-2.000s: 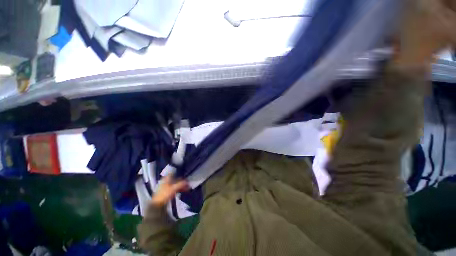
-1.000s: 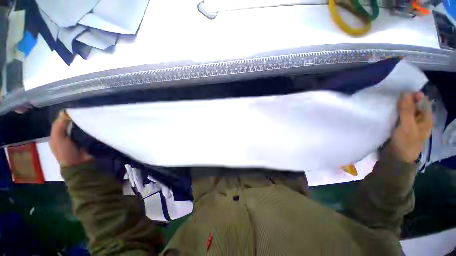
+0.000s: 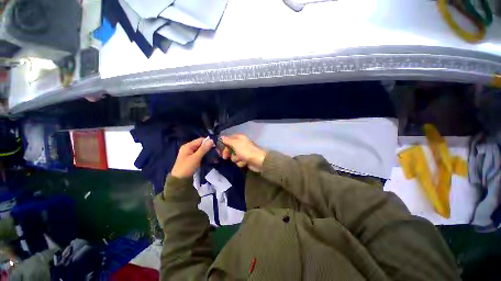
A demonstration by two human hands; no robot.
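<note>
My left hand (image 3: 189,156) pinches a small bit of pale and navy cloth (image 3: 209,140) at the centre left. My right hand (image 3: 240,150) is beside it, fingers curled round a small dark tool, mostly hidden, that looks like thread snips; its tip meets the cloth. A large pale grey panel with a navy edge (image 3: 329,144) lies flat to the right of my hands, below the table edge. A heap of navy pieces (image 3: 159,148) lies left of and behind my hands. Small navy-and-white pieces (image 3: 218,189) hang below my hands.
The white table (image 3: 263,33) with a measuring-tape edge crosses the top. It holds grey panels (image 3: 184,16) and scissors with yellow and green handles (image 3: 464,24). Yellow fabric (image 3: 435,170) lies at right, a red-framed piece (image 3: 89,149) at left. Cloth heaps (image 3: 49,219) lie lower left.
The pale panel that both hands held stretched out now lies flat on the right. My hands have come together at the navy heap, holding a small piece. The view has shifted left.
</note>
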